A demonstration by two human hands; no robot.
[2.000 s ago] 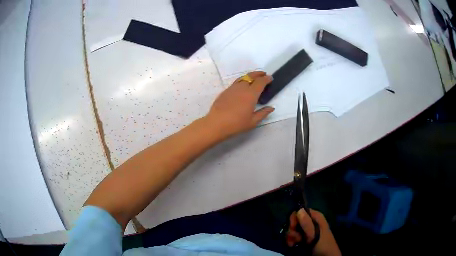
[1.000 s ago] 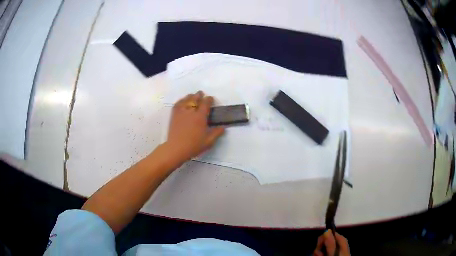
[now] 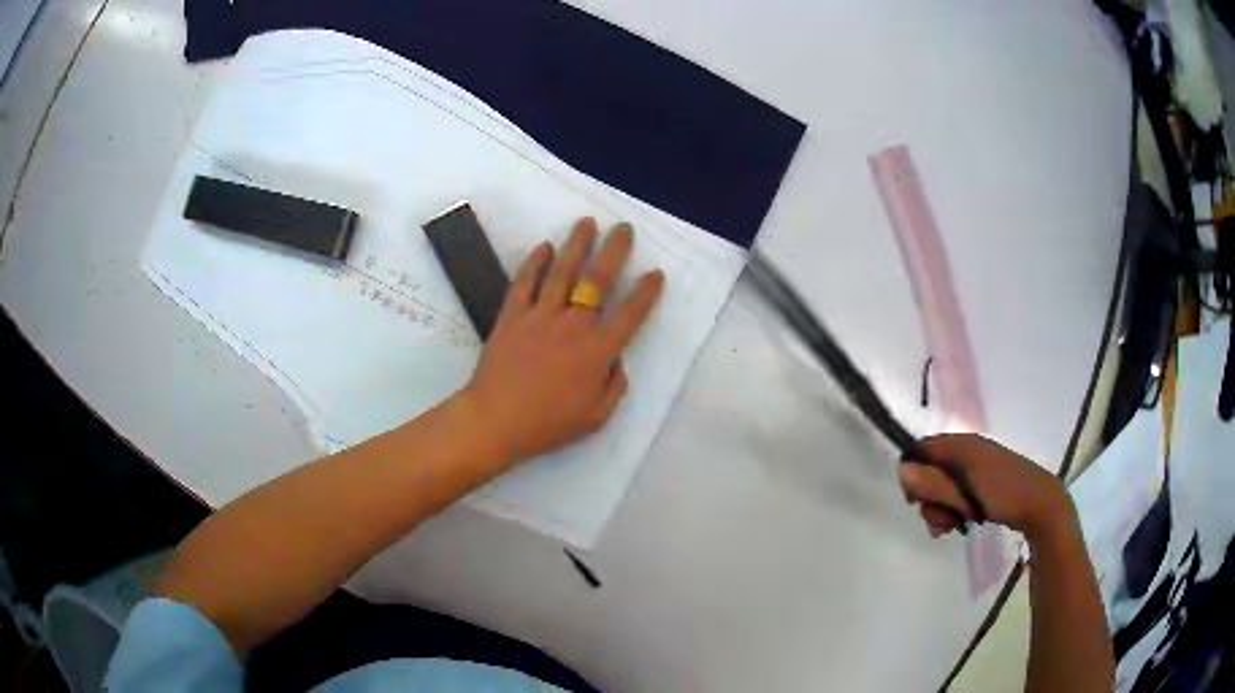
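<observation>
A white paper pattern [image 3: 406, 339] with printed lines lies on dark navy fabric [image 3: 650, 122], which shows beyond its upper edge. My left hand [image 3: 562, 345], bare with a yellow ring, lies on the pattern with fingers spread, its edge against a dark pattern weight [image 3: 465, 264]. A second dark weight [image 3: 271, 217] lies further left on the pattern. My right hand [image 3: 982, 481] grips black fabric shears [image 3: 840, 366] by the handles. The blade tips are at the pattern's right corner, where it meets the fabric edge.
A translucent pink ruler [image 3: 932, 271] lies on the white table [image 3: 759, 542] at the right, partly behind my right hand. A small dark stick [image 3: 582, 567] lies near the pattern's lower corner. Dark and white items are beyond the table's right edge.
The view has shifted right. My left hand has moved across the pattern towards its right end. The weight near it lies at a new angle. The shears have moved up to the fabric edge.
</observation>
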